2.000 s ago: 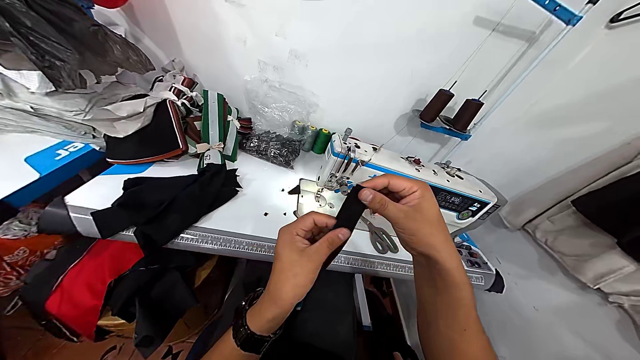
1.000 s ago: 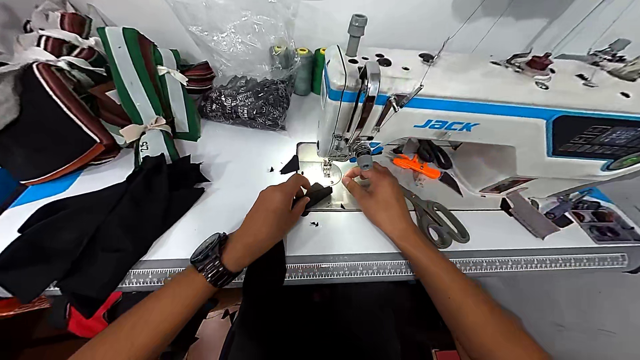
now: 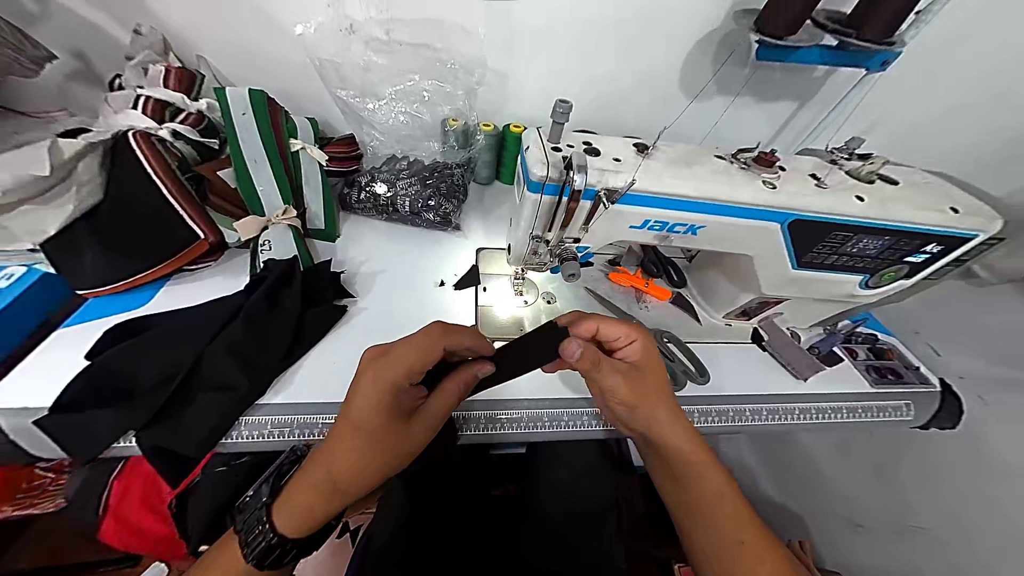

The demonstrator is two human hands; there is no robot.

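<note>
A folded strip of black fabric (image 3: pixel 524 354) is stretched between both hands, just in front of the metal needle plate (image 3: pixel 500 316) of a Jack sewing machine (image 3: pixel 720 216). My left hand (image 3: pixel 408 392), with a black watch on its wrist, pinches the strip between thumb and fingers. The strip's right end is gripped by my right hand (image 3: pixel 620 364), beside grey-handled scissors (image 3: pixel 680 356). The presser foot (image 3: pixel 518 282) stands behind the strip under a bright lamp. A small black fabric scrap (image 3: pixel 467 278) lies at the plate's left edge.
Black fabric pieces (image 3: pixel 200 344) lie on the left of the table. Behind them are tied striped knit bundles (image 3: pixel 264 160), a plastic bag of labels (image 3: pixel 412 188) and a green thread cone (image 3: pixel 510 152). An orange-handled tool (image 3: pixel 640 284) rests under the machine arm. A ruler strip (image 3: pixel 800 414) lines the front edge.
A second ago both hands were at the needle plate beside the presser foot. Now they are nearer the table's front edge, with the black strip held up between them.
</note>
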